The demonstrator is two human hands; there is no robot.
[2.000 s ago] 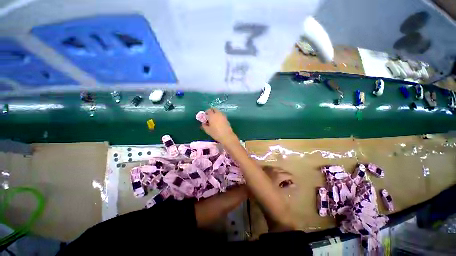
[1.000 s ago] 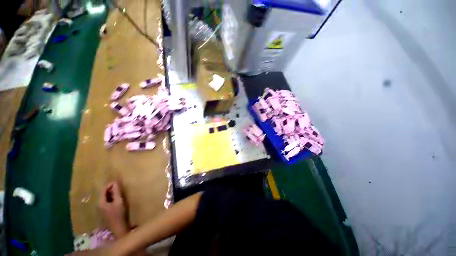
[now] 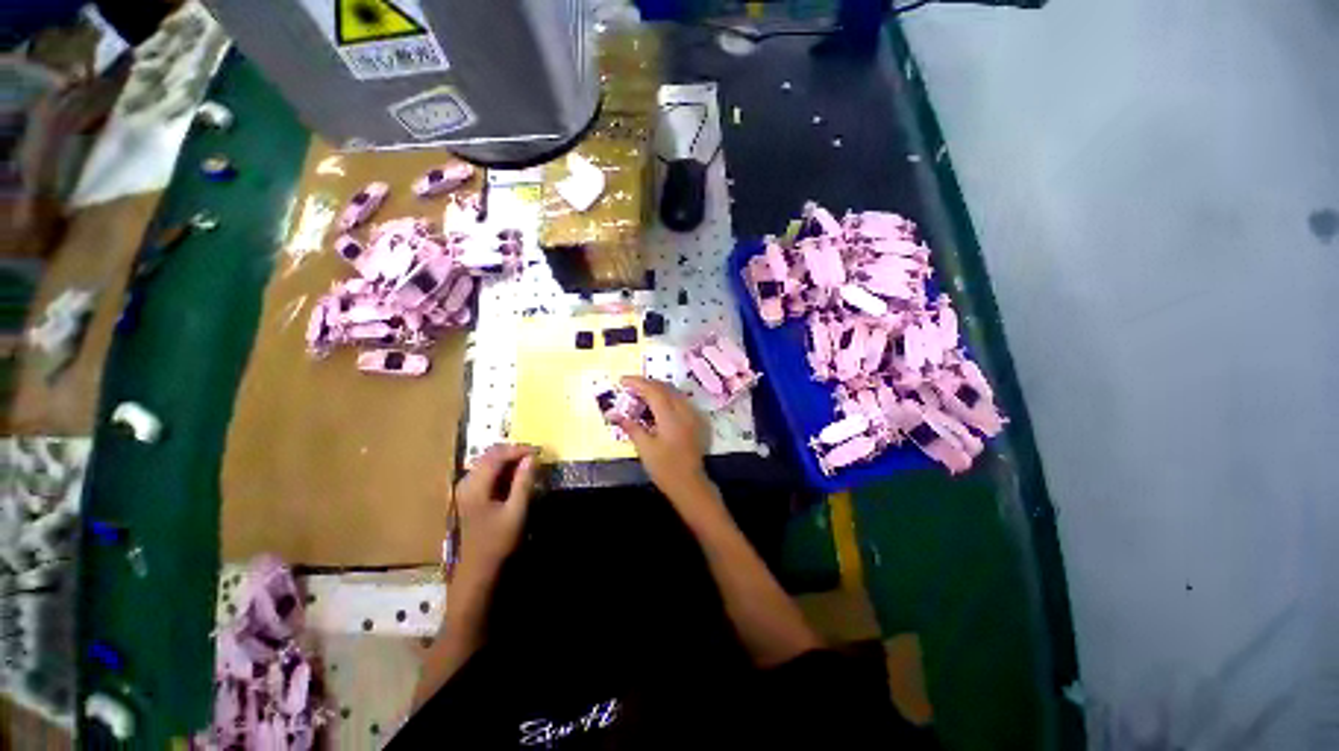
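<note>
My right hand (image 3: 670,431) holds a pink device unit (image 3: 623,405) with a dark patch over the yellow work pad (image 3: 558,396). My left hand (image 3: 496,492) is at the pad's front left corner, fingers curled; no unit shows in it. Small black blocks (image 3: 621,336) sit at the pad's back edge. The perforated plate (image 3: 492,338) lies under the pad. A few pink units (image 3: 720,367) lie on the plate right of the pad. A blue tray (image 3: 786,385) heaped with pink units is further right.
A taped cardboard box (image 3: 595,235) stands behind the pad, a black mouse (image 3: 683,194) beside it. The grey marking head (image 3: 426,74) hangs at upper left. Pink piles lie on brown sheet (image 3: 353,470) and at lower left. The green conveyor (image 3: 162,367) runs along the left.
The view has turned from the conveyor to the marking machine. My right hand is now over the yellow pad with a pink unit; my left hand has come to the pad's front corner.
</note>
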